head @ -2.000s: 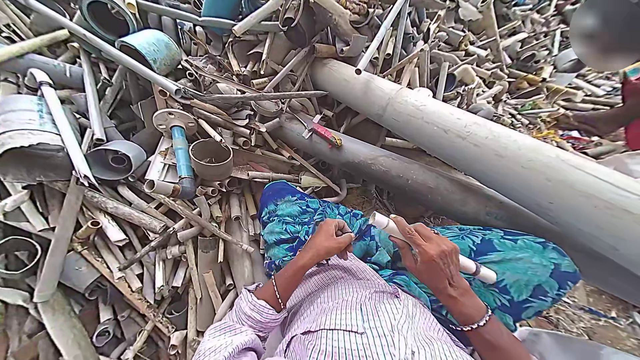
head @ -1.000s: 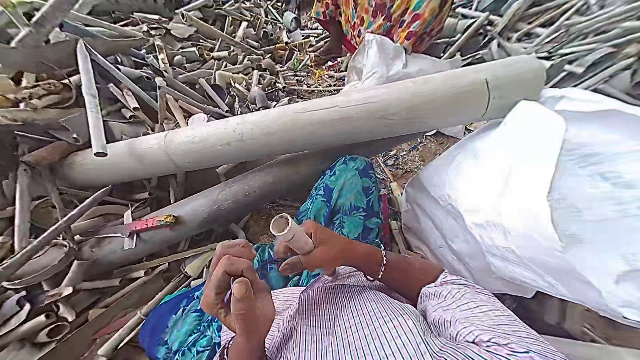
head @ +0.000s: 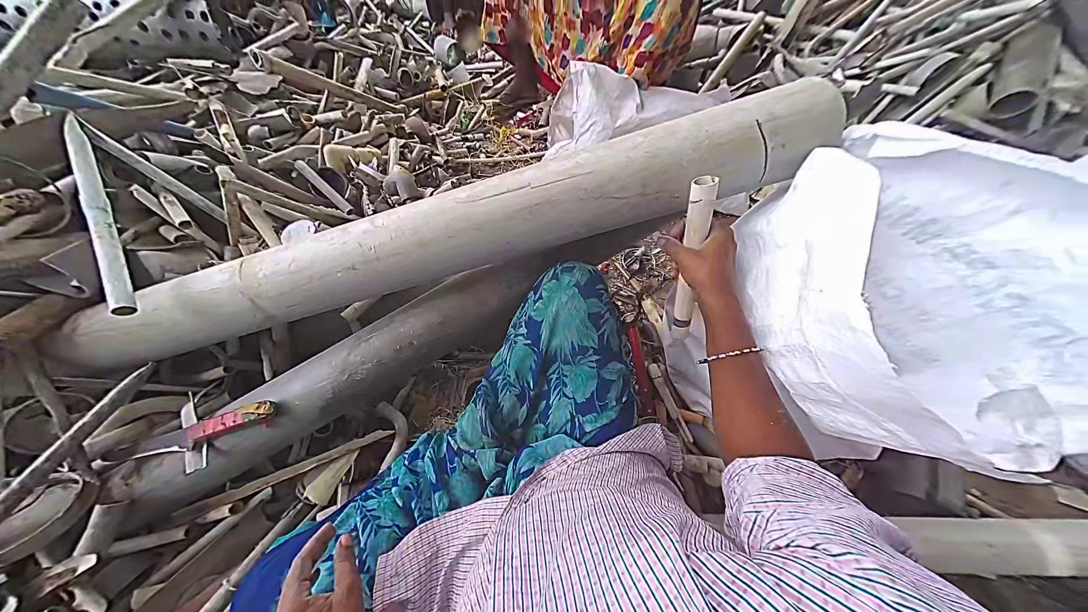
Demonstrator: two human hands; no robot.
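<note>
My right hand (head: 707, 255), with a beaded bracelet at the wrist, grips a short white plastic pipe (head: 699, 212) held nearly upright beside the white sack. Low in the view, my left hand (head: 321, 574) is partly cut off by the bottom edge; its fingers are apart over the blue floral cloth (head: 569, 357) on my lap, and nothing shows in it. Two large grey pipes lie in front of me, the upper one (head: 476, 225) crossing over the lower one (head: 340, 391). A knife with a red and yellow handle (head: 229, 422) rests on the lower pipe.
A large white sack (head: 960, 297) spreads at the right. Heaps of scrap pipe pieces (head: 323, 161) lie at the left and far side. Another person in a multicoloured patterned garment (head: 595, 34) is at the top. A loose pipe (head: 98, 217) leans on the big pipe at the left.
The view has swung right since the first frame. My right hand has moved away from my lap with the pipe, toward the white sack. My left hand has dropped back and its fingers have opened.
</note>
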